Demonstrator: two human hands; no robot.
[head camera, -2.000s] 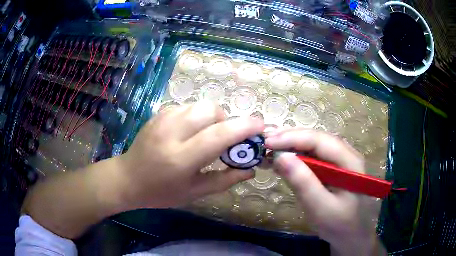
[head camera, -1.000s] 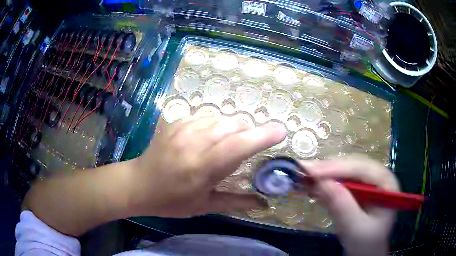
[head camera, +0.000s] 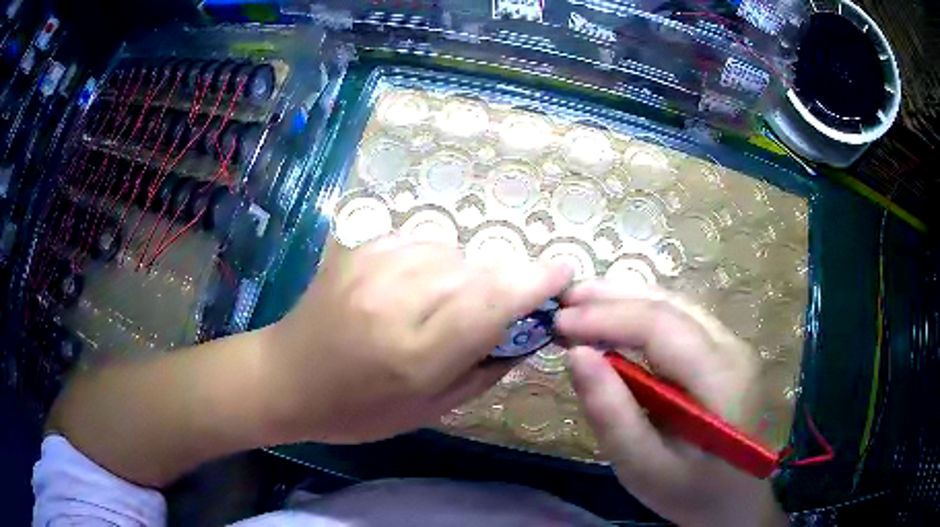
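Note:
A small round loudspeaker (head camera: 528, 336) with a dark rim and pale centre is held between my two hands, above the clear blister tray (head camera: 758, 232). My left hand (head camera: 397, 324) is closed around its left and upper side and covers part of it. My right hand (head camera: 670, 376) holds a red test probe (head camera: 691, 414) in its palm and under the thumb. Its fingertips touch the speaker's right edge. The probe's tip is hidden by the fingers. A thin red cable leaves the probe's rear end.
A supply tray (head camera: 139, 299) at the left holds rows of dark speakers with red wires (head camera: 170, 196). Clear stacked trays (head camera: 639, 46) with white labels lie behind. A white-rimmed round object (head camera: 840, 82) stands at the upper right. A green mat (head camera: 850, 247) surrounds the main tray.
The speaker moved from the right hand's side, low over the tray, up and left to between both hands. The right hand came left and the probe tilted steeper.

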